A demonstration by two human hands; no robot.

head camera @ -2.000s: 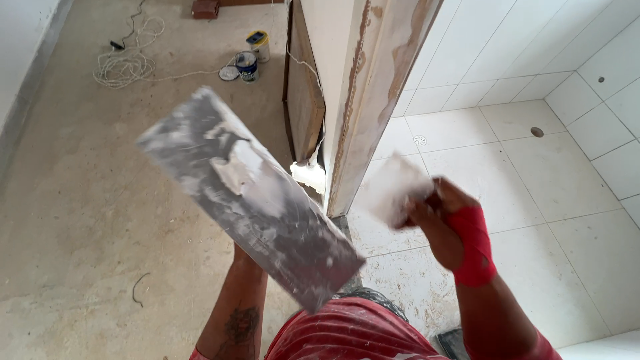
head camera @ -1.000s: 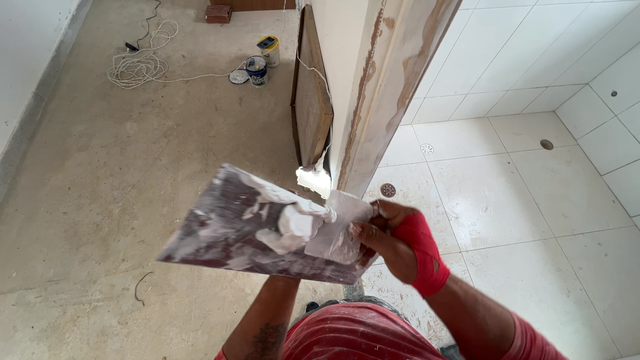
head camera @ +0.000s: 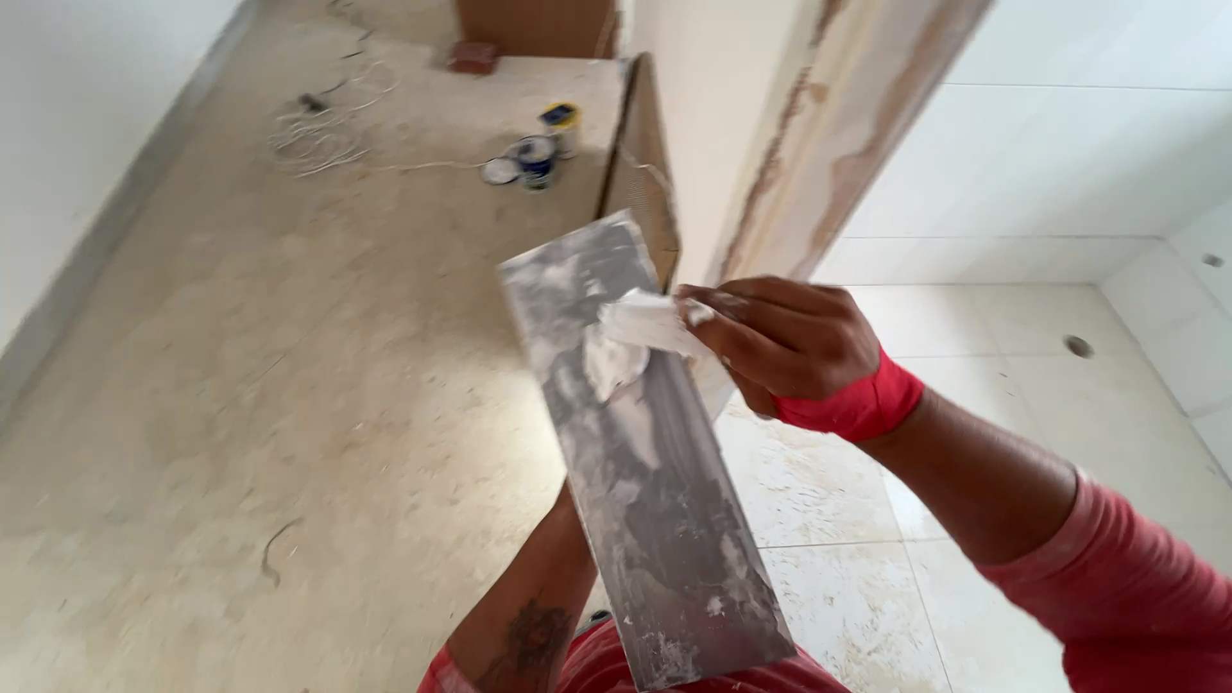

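A long rectangular metal plastering trowel (head camera: 674,500), smeared with white and grey filler, lies face up across the middle of the view. My left forearm runs up beneath it; the left hand itself is hidden under the plate. A lump of white filler (head camera: 614,364) sits on the plate's upper half. My right hand (head camera: 789,337), with a red wrap at the wrist, pinches a small flat spreader (head camera: 650,322) coated in white. The spreader's edge is at the lump, over the plate.
A patched wall edge (head camera: 818,125) rises beyond my right hand, beside a brown board (head camera: 647,173). Open containers (head camera: 535,164), a coiled white cable (head camera: 322,135) and a brick (head camera: 474,58) stand on the concrete floor. White floor tiles (head camera: 962,404) with a drain hole lie to the right.
The plate has swung from lying nearly crosswise to pointing steeply away from me. My right hand still holds the spreader at the filler, after being apart from the plate two seconds ago.
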